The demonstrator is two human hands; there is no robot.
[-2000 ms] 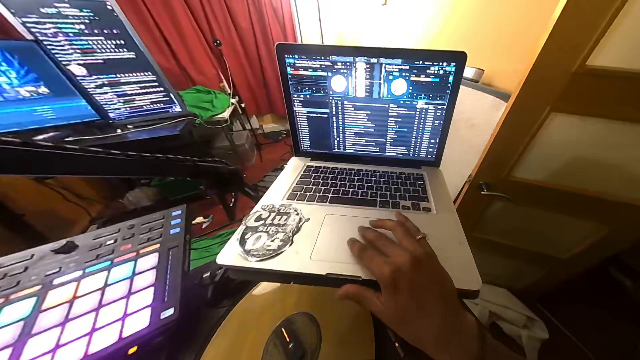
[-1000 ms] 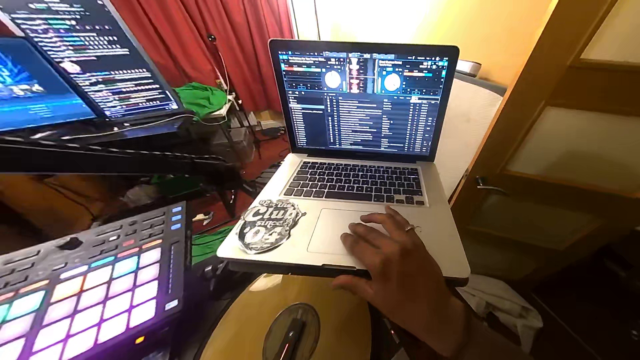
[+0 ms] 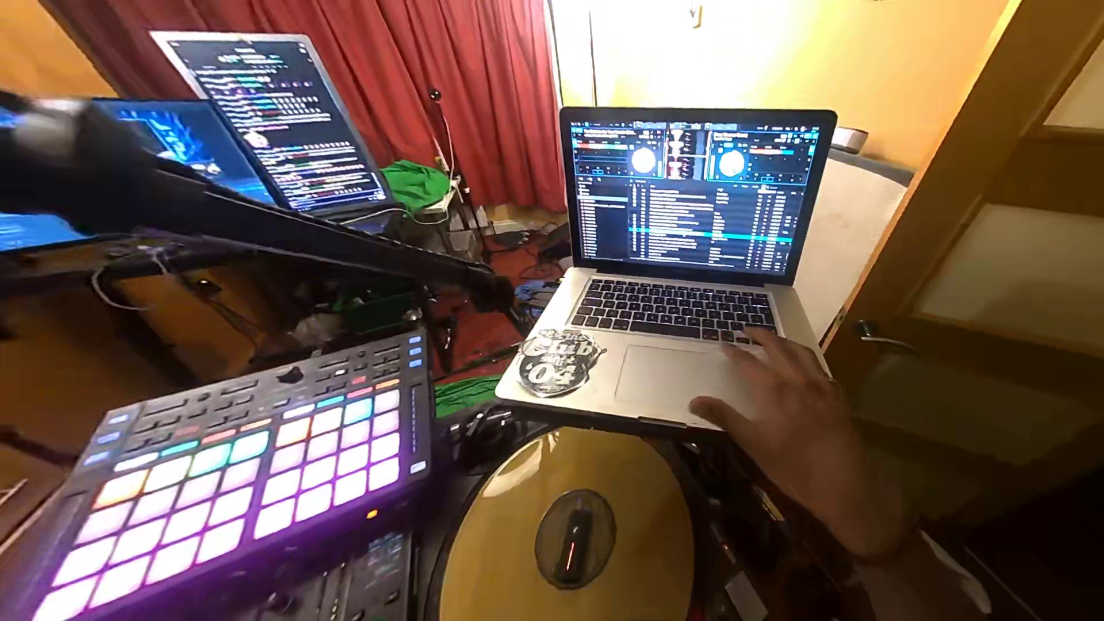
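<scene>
My right hand (image 3: 789, 414) is over the right part of the trackpad (image 3: 668, 375) and palm rest of a silver laptop (image 3: 604, 397), fingers spread and slightly blurred, holding nothing. Its fingertips are near the lower right keys; whether they touch is unclear. The laptop's screen (image 3: 690, 198) shows DJ software with two round deck displays and a track list. A sticker (image 3: 561, 362) lies on the left palm rest. Just below the laptop is a turntable with a yellow record (image 3: 638, 517) and a dark centre label. My left hand is out of view.
A pad controller (image 3: 250, 474) with lit pads stands at the left. A black boom arm (image 3: 302, 237) crosses in front of two monitors (image 3: 293, 129). Cables and a green cloth (image 3: 418, 185) lie behind. At the right is a door with a metal handle (image 3: 884, 335).
My right hand has shifted right on the laptop, from the trackpad toward its right edge, with its fingers more spread. The view has turned somewhat to the left.
</scene>
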